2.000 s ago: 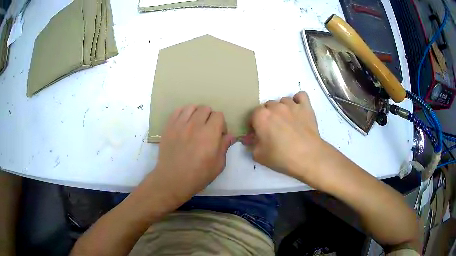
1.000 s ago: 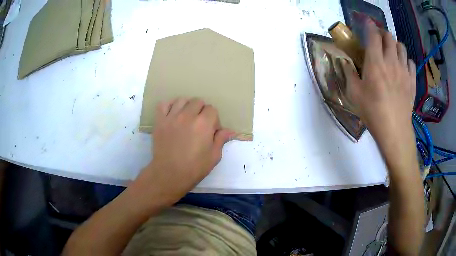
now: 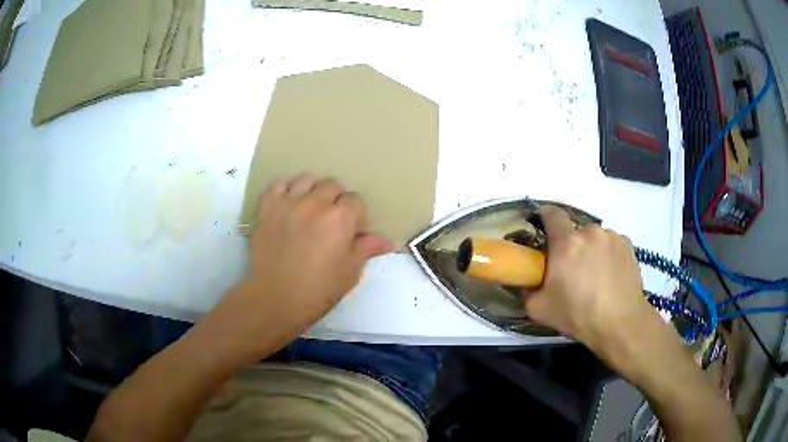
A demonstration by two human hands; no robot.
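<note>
The khaki patch pocket piece point(image 3: 354, 138) lies flat on the white table with its blunt point away from me. My left hand point(image 3: 309, 220) presses on its lower left part, thumb at the folded hem edge nearest me; the hand hides much of that edge. My right hand point(image 3: 587, 272) is closed around the wooden handle of the steam iron point(image 3: 492, 298). The iron's pointed tip is at the lower right corner of the piece, pointing left. I cannot tell whether the tip overlaps the hem.
A fanned khaki stack point(image 3: 108, 52) lies at the upper left. Another khaki edge point(image 3: 380, 12) shows at the top. The dark iron rest point(image 3: 631, 104) with reddish bars is at the right. Blue hoses point(image 3: 702, 186) and a red-and-black box point(image 3: 721, 164) are beyond the table's right edge.
My right hand left the hem, took hold of the iron and brought it left and nearer me, its tip turned toward the pocket piece. My left hand stays on the piece.
</note>
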